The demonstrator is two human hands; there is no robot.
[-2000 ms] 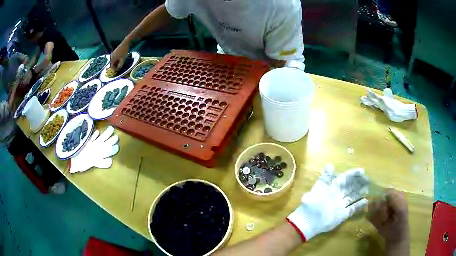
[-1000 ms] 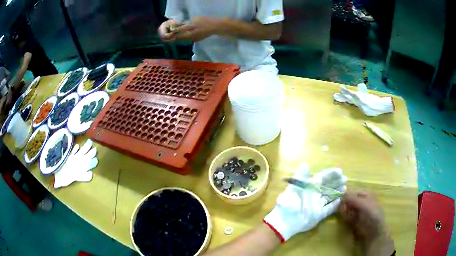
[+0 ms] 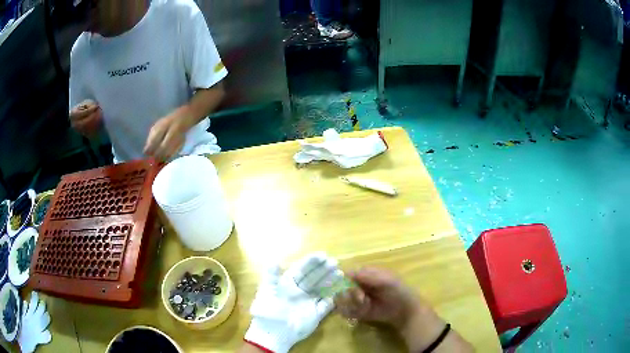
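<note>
My left hand point(image 3: 293, 300), in a white knit glove with a red cuff edge, is over the table in front of me, fingers partly curled. I cannot tell whether it holds a small part. My bare right hand point(image 3: 376, 296) is against its right side, its fingers closed on a slim, pale green patterned tool point(image 3: 334, 285), possibly a knife. The tool lies across the gloved fingers; its far end is blurred. A cream tub point(image 3: 226, 303) of dark and silvery discs stands left of the glove. A small clear ring point(image 3: 353, 322) is below my right fingers.
A white bucket point(image 3: 197, 210) stands behind the tub, beside a red-brown perforated tray point(image 3: 131, 272). A person in a white T-shirt point(image 3: 141, 69) stands behind it. Crumpled gloves point(image 3: 345, 149) and a white stick point(image 3: 371, 185) lie farther back. A red stool point(image 3: 521, 265) stands right.
The view has swung right, so the tray, bucket and tubs sit farther left and the stool shows more. The tool remains in my right hand. The other person's hand has come to the tray's edge.
</note>
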